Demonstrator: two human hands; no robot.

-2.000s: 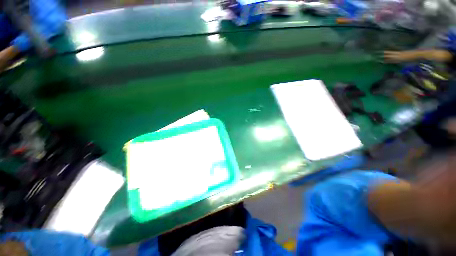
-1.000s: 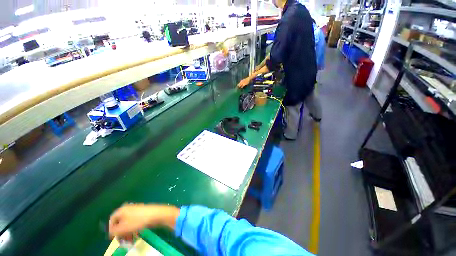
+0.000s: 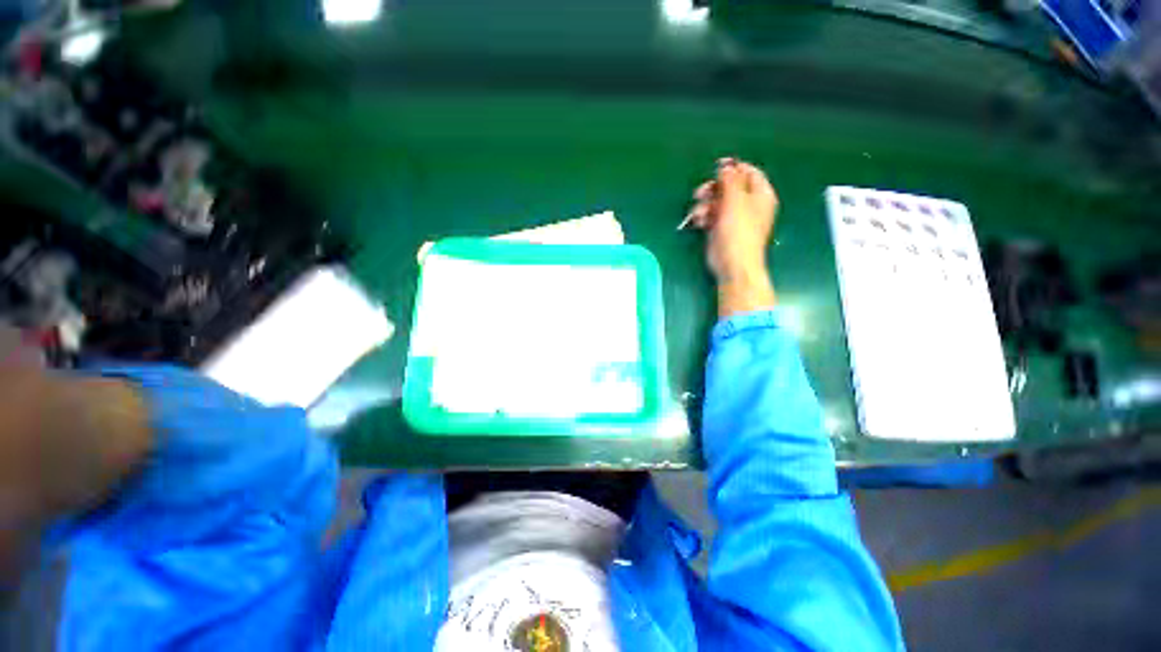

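Observation:
The green-rimmed tray (image 3: 649,334) lies near the bench's front edge, with overexposed white sheets or pieces inside. A pale sheet (image 3: 588,231) shows behind its back rim. My right hand (image 3: 741,210) is on or just over the bench, right of the tray's back corner. Its fingers are curled round a small thin tool with a pale tip, perhaps tweezers. My left hand (image 3: 64,439) is a large blur close to the camera at the left edge, partly cut off; its fingers cannot be made out.
A white compartment tray (image 3: 923,325) lies at right, dark parts in its back rows. A white oblong stack (image 3: 303,334) lies left of the green tray. Blurred dark fixtures (image 3: 166,217) stand at far left. Dark items (image 3: 1038,287) lie beyond the compartment tray. The bench edge curves across below.
The view has swung from the aisle back down to the bench. My right hand, over the green tray's edge a second ago, is now to its right. My left hand has come into view.

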